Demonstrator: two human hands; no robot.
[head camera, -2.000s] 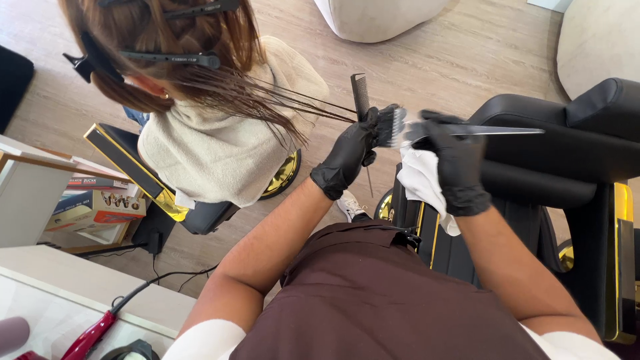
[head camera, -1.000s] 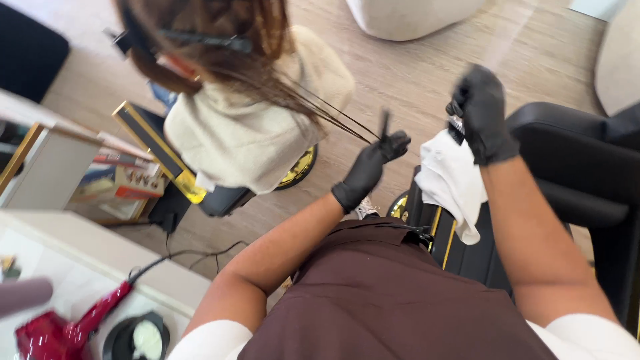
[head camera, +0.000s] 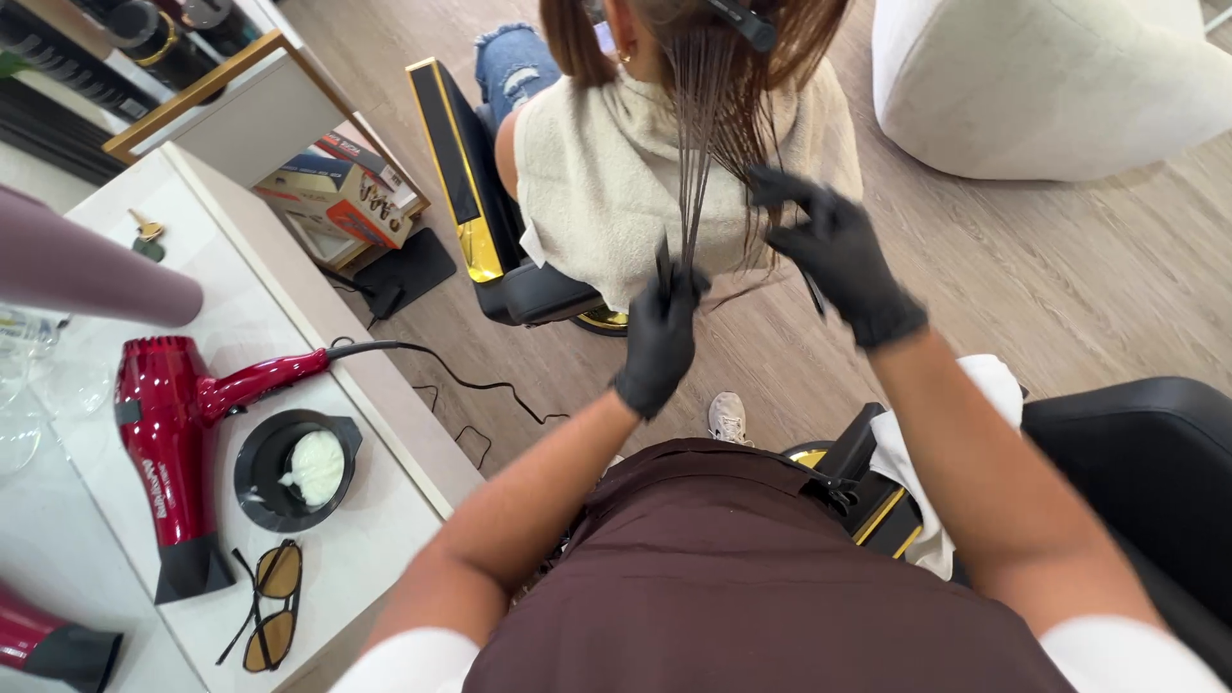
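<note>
My left hand, in a black glove, pinches the lower end of a taut, wet-looking strand of hair of a seated person, and a dark comb stands up from its fingers. My right hand, also gloved in black, is to the right, its fingers spread beside the loose hanging hair. Below its palm juts a thin dark handle; the rest of that tool is hidden. A black clip holds up hair at the top. A cream towel covers the person's shoulders.
At left, a white counter bears a red hair dryer, a black bowl with white cream and sunglasses. The dryer cord hangs to the floor. A black chair with a white cloth stands at right.
My right hand has come from over the black chair to beside the hair. The strand in my left hand now hangs straight down. The view has swung left, showing more of the counter.
</note>
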